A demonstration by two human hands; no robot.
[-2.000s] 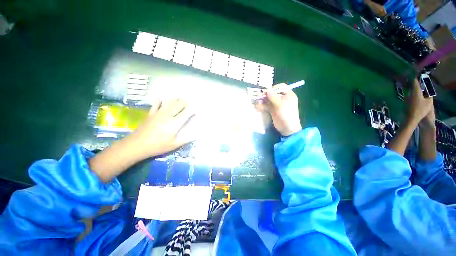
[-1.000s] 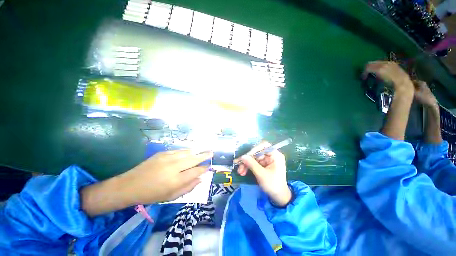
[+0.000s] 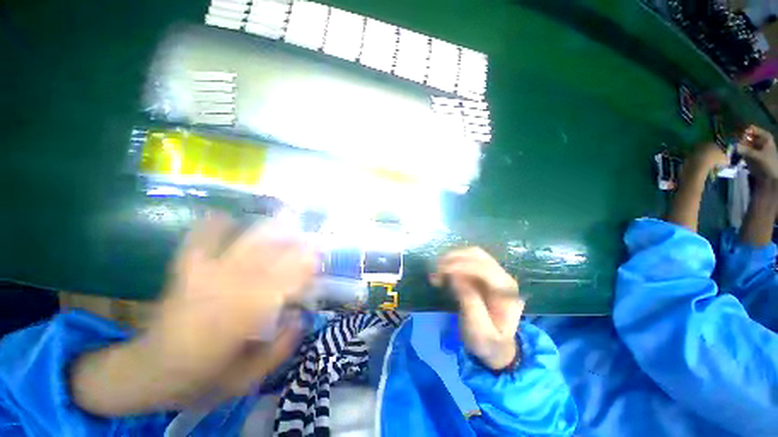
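Note:
A dark display module (image 3: 383, 264) with pale edges lies near the bench's front edge. Its orange-yellow flex tail (image 3: 386, 295) points toward me. More dark modules (image 3: 343, 263) lie beside it on the left, partly lost in glare. My left hand (image 3: 226, 307) is raised left of them and strongly blurred; whether it holds anything cannot be told. My right hand (image 3: 484, 294) is right of the module, apart from it, fingers curled. The pen-like tool cannot be made out in it.
A shiny clear sheet (image 3: 281, 102) lies ahead, with joined white rectangles (image 3: 378, 43) along its far edge, pale strips (image 3: 213, 98) and yellow film (image 3: 205, 160) at its left. A neighbour's hands (image 3: 706, 162) work at the right beside small phone-like parts (image 3: 665, 170).
My left hand has moved left and up off the module area, and the white card is no longer clearly visible. My right hand has moved slightly right, away from the module.

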